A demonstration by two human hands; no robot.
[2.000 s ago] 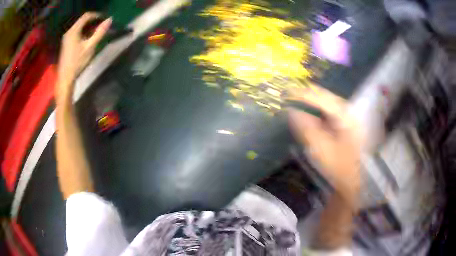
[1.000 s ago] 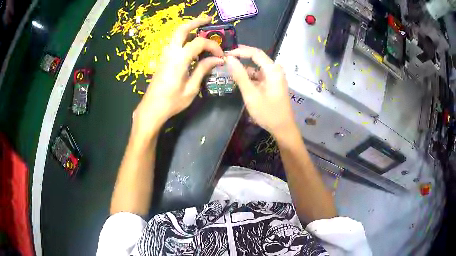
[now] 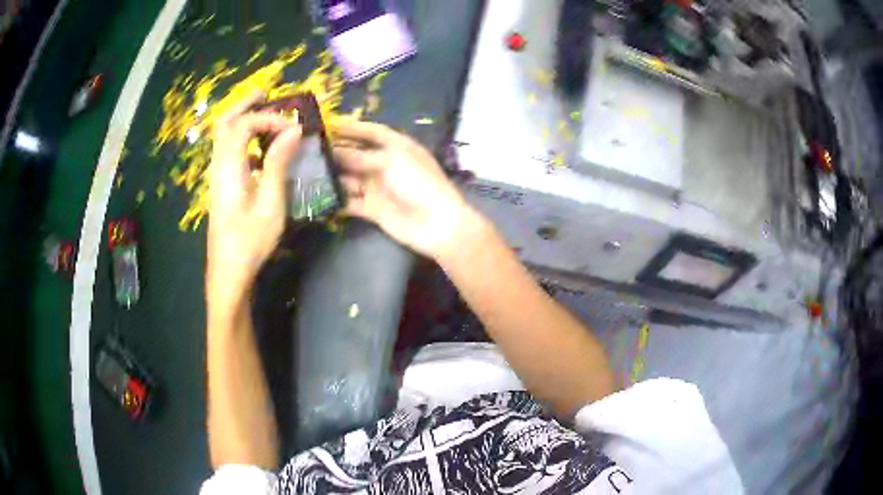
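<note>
A part-assembled phone unit [image 3: 312, 174], dark-framed with a grey-green body, is held between my two hands over the near side of the yellow heap. My left hand [image 3: 254, 179] grips its left side, with the fingers over its upper end. My right hand [image 3: 402, 189] is at its right edge with bent fingers; blur hides whether it grips or only touches. Loose small yellow pieces [image 3: 184, 126] lie behind and left of the hands. The unit's upper end is partly hidden by my left fingers.
Other red-ended units lie at left, one upright [image 3: 126, 271] and one tilted [image 3: 123, 379], beside a white strip [image 3: 85, 290]. More units lie beyond it. A smartphone [image 3: 371, 43] lies behind the heap. The off-white machine [image 3: 513, 218] stands at right, with a display [image 3: 695, 267] and red button [image 3: 515, 42].
Both hands and the unit appear further left in view. My hands were fingertip to fingertip over the unit; now they are apart, at its left and right sides.
</note>
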